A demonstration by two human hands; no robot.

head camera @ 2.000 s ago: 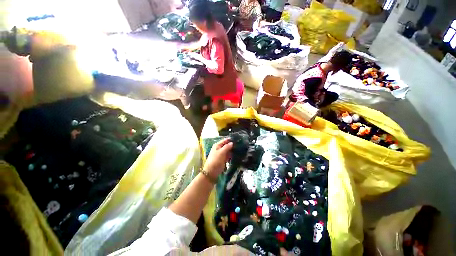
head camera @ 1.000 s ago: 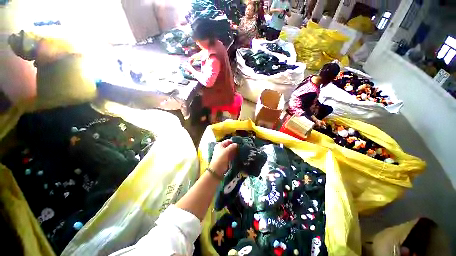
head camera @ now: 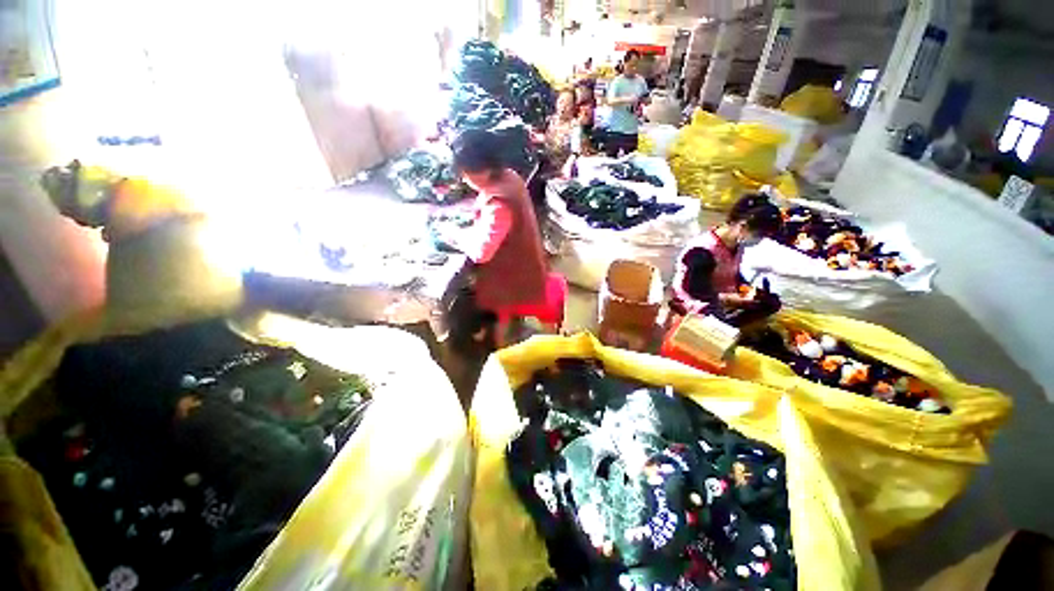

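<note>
An open yellow woven sack (head camera: 495, 508) stands directly in front of me. It holds a heap of dark green plush pieces (head camera: 659, 491) with white lettering, white patches and small red and orange motifs. A second open sack (head camera: 399, 462), yellow and white with printed letters on its side, stands at the left. It holds more dark green plush pieces (head camera: 173, 462) with small motifs. Neither of my hands is in the picture.
A person (head camera: 514, 237) sits on a red stool (head camera: 554, 303) beyond the sacks. Another seated person (head camera: 717, 271) is at the right, by cardboard boxes (head camera: 631, 303) and a yellow sack of black-orange pieces (head camera: 913, 444). White sacks (head camera: 601, 245) and a white half-wall (head camera: 965, 225) are behind.
My left hand, which held a dark green piece above the front sack, has left the picture. The view has tilted up, showing more of the room. The seated person at the right has raised their head.
</note>
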